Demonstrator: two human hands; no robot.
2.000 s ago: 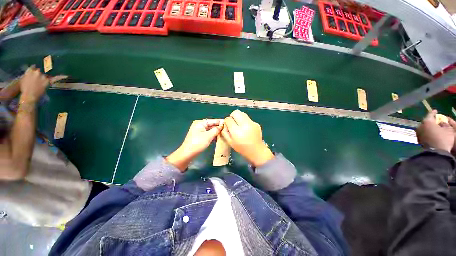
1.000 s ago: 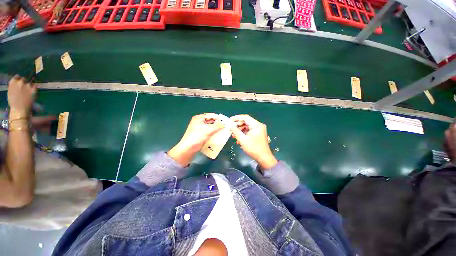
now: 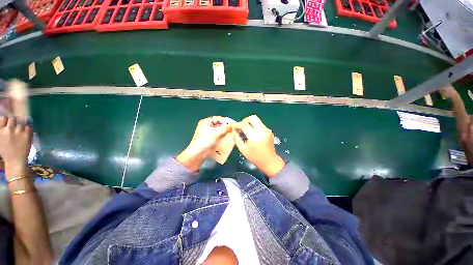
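A cream phone housing (image 3: 223, 150) is held over the green worktop, tilted, its lower end showing below my hands. My left hand (image 3: 206, 135) grips it from the left side. My right hand (image 3: 255, 138) has its fingertips together at the housing's upper end; whether they pinch a small part cannot be seen. Tiny loose parts (image 3: 285, 151) lie scattered on the worktop beside my right hand. The upper end of the housing is partly hidden by my fingers.
Beyond the pale edge rail (image 3: 192, 94), several housings lie on the green belt (image 3: 176, 52). Red parts trays (image 3: 207, 14) and a white fixture (image 3: 281, 11) stand behind it. Paper sheets (image 3: 419, 121) lie at the right. Other people's hands are at both sides.
The belt's housings have moved left. My hands stay together around the held housing, which has become tilted since the earliest frame. The housing on the worktop at the left is no longer there.
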